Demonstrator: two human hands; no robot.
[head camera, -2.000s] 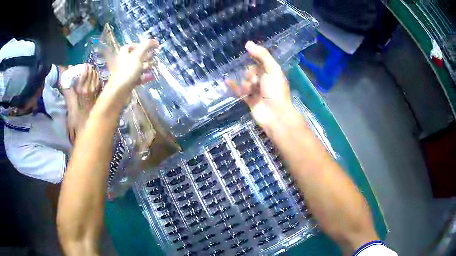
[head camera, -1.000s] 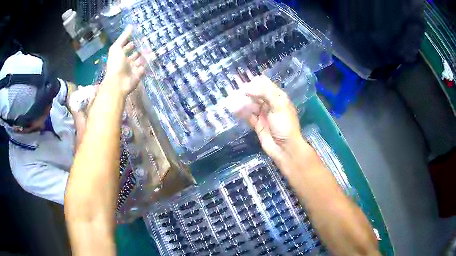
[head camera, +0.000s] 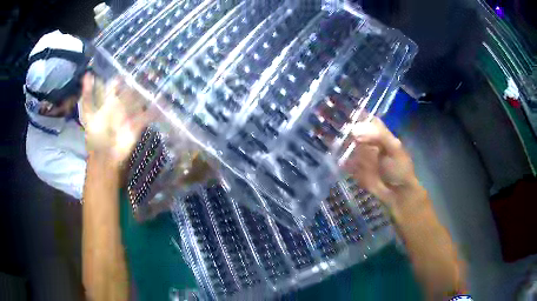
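Note:
A large clear ribbed tray (head camera: 253, 88) is raised and tilted over a lower tray. My right hand (head camera: 380, 156) grips its right edge, with fingertips showing through the plastic. My left hand (head camera: 112, 120) is blurred at its left edge, fingers spread; whether it holds the edge is unclear. The lower clear tray (head camera: 294, 279) lies on the green bench with columns of small black parts, its far side hidden by the raised tray. Dark shapes show in the raised tray, too blurred to name.
A person in a white top and cap (head camera: 56, 147) is at the left. Between us are brown material (head camera: 197, 170) and a slanted block of small dark parts (head camera: 147, 167). A small whitish bottle (head camera: 102, 14) stands at the back left. Grey floor lies right of the green bench (head camera: 150, 253).
The upper tray has been lifted and moved nearer, now overlapping the lower tray. My right hand has closed on its edge. My left hand has moved down and left.

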